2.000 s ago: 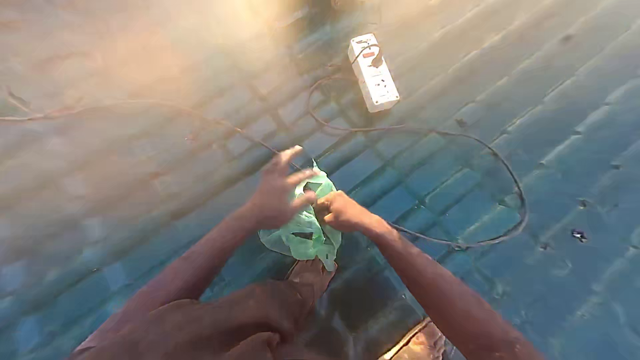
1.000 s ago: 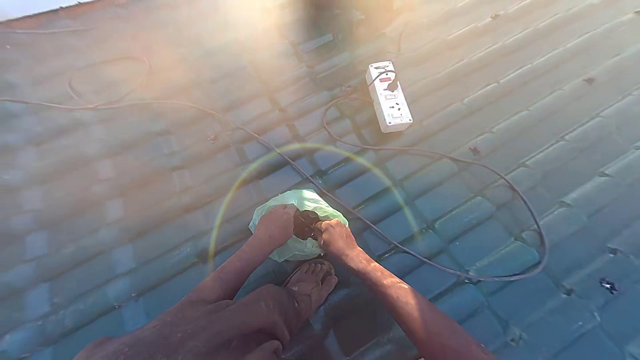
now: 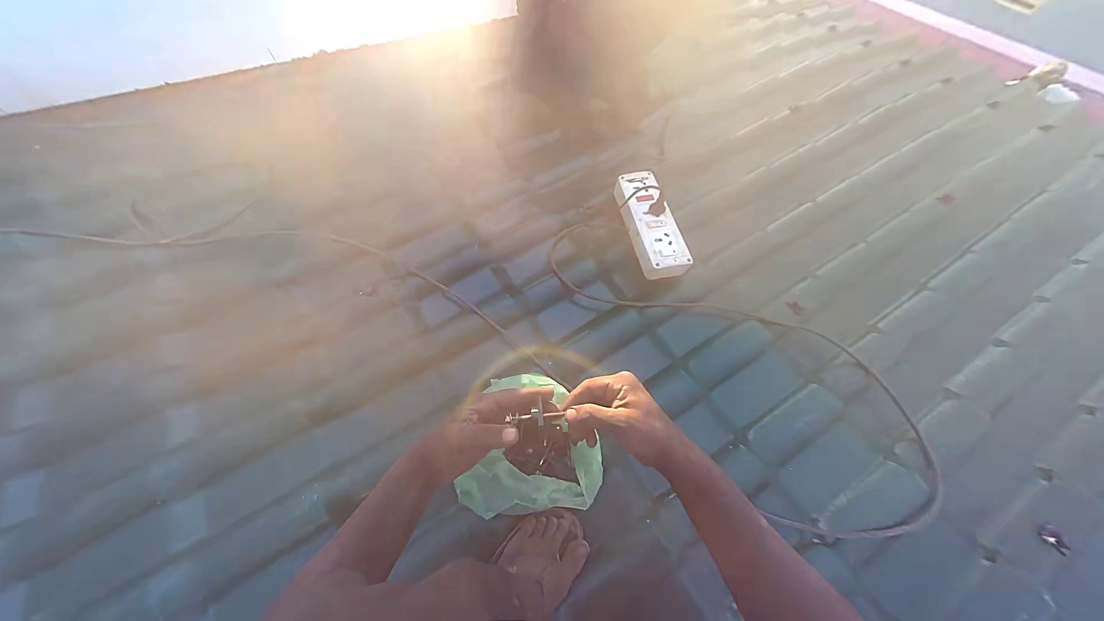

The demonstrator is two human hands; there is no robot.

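A thin metal screw with a washer (image 3: 538,414) lies level between my two hands, above the mouth of a light green plastic bag (image 3: 517,490). My left hand (image 3: 470,431) has thumb and fingers at the screw's left end; whether they grip it is hard to tell. With thumb and fingertips, my right hand (image 3: 623,416) pinches its right end. Inside the bag lies a dark heap of small metal fasteners (image 3: 543,457), partly hidden by my hands. The bag rests on the roof just beyond my bare foot (image 3: 543,552).
A white extension socket box (image 3: 654,226) with a plug in it sits ahead on the ribbed, tile-patterned roof (image 3: 776,431). Its dark cable (image 3: 849,354) loops to the right. Another length of cable (image 3: 414,272) runs left. A small dark object (image 3: 1053,540) lies far right. Glare washes the upper left.
The bag, crumpled up around my hands two seconds ago, now stands with its mouth spread and fasteners showing. My hands have come up from its mouth with a screw between them. The view has tilted up.
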